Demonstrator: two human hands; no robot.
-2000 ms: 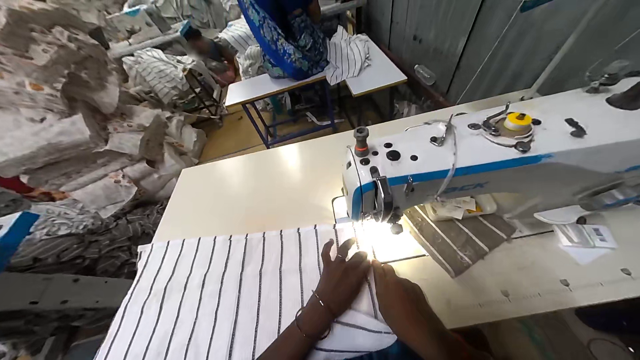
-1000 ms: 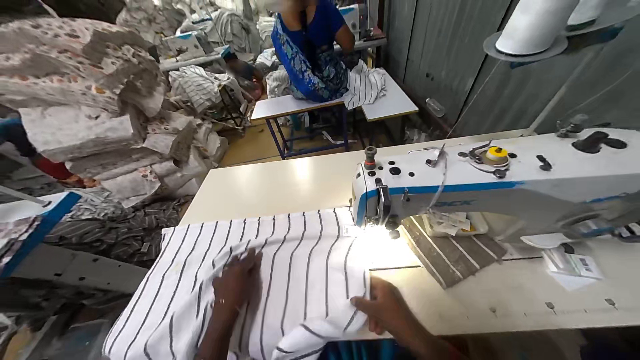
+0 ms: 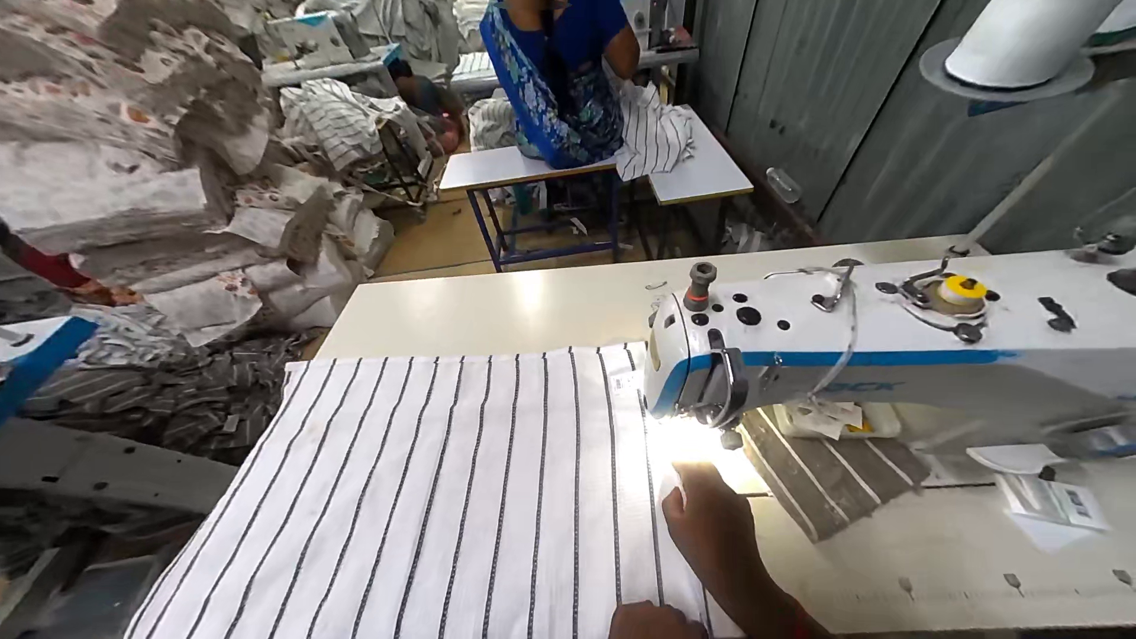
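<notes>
White fabric with dark stripes (image 3: 479,479) lies spread flat over the left part of the sewing machine table, its right edge under the lit needle area. My right hand (image 3: 714,515) is at that edge, just in front of the machine's presser foot area, fingers on the cloth; the glare hides the fingertips. At the bottom of the view my left hand (image 3: 655,621) shows only in part, at the near right part of the cloth. The white and blue industrial sewing machine (image 3: 887,355) stands at the right, its lamp on.
A brown striped cloth piece (image 3: 830,475) and a small tray (image 3: 883,421) lie under the machine arm. Labels (image 3: 1047,497) lie at the right. A thread cone (image 3: 1021,44) hangs above. Beyond, a person in blue (image 3: 568,80) sits on a white bench (image 3: 506,167). Fabric piles (image 3: 106,177) fill the left.
The striped cloth, rumpled one second ago, now lies flat. My left hand has left the middle of the cloth for its near edge, and my right hand has moved up toward the needle area.
</notes>
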